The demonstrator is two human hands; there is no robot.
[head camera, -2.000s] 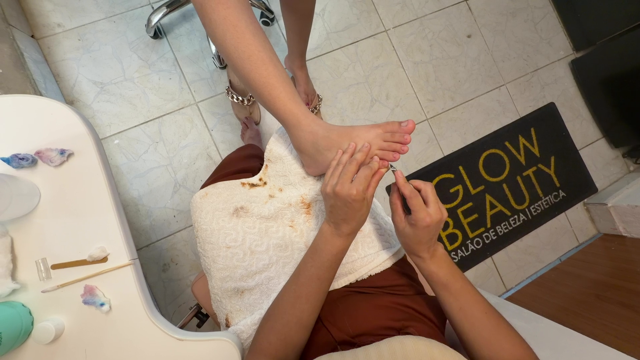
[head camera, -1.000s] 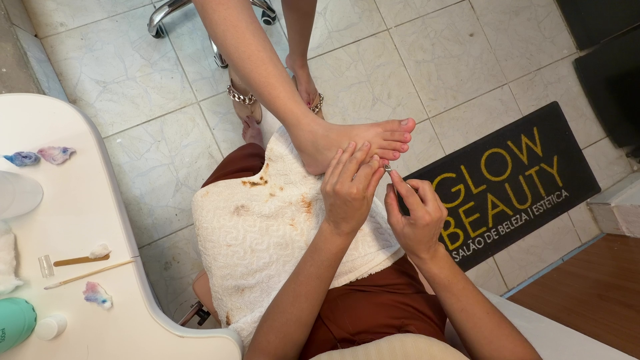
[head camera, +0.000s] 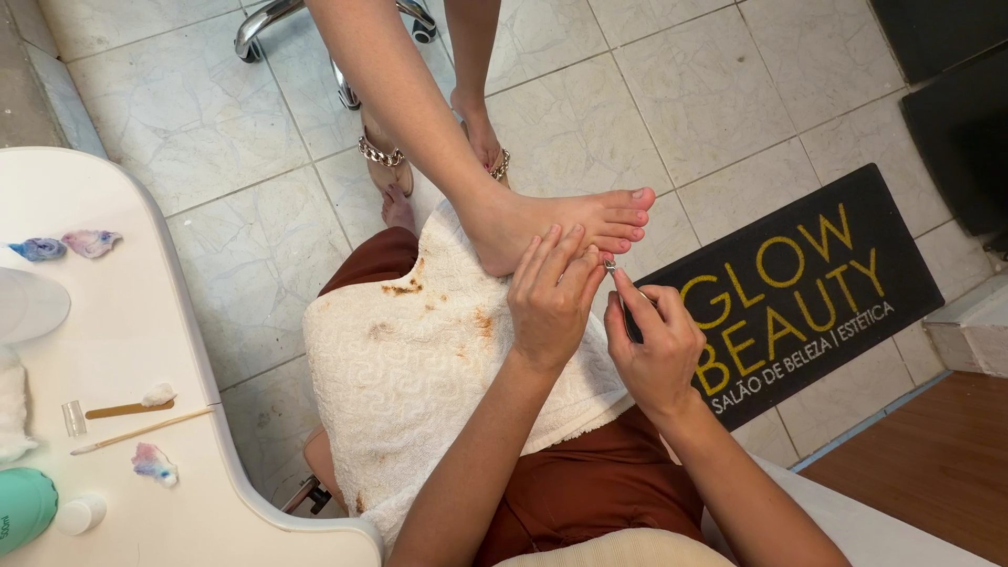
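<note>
Another person's bare foot [head camera: 543, 224] rests across my lap on a stained white towel [head camera: 409, 354], its toes pointing right. My left hand [head camera: 551, 295] lies over the outer side of the foot, fingers spread along it and fingertips by the small toe. In my right hand [head camera: 657, 339] is a metal cuticle nipper [head camera: 611, 268], its jaws at the small toe. Whether the jaws are apart or closed is too small to tell. The nipper's handles are mostly hidden by my right fingers.
On the white table [head camera: 260, 520] at left lie stained cotton pieces [head camera: 93, 242], a nail file [head camera: 130, 409], a wooden stick [head camera: 142, 431], a green bottle [head camera: 25, 508] and a white cap [head camera: 80, 514]. A black mat [head camera: 787, 299] lies at right; a wheeled chair base [head camera: 260, 27] stands above.
</note>
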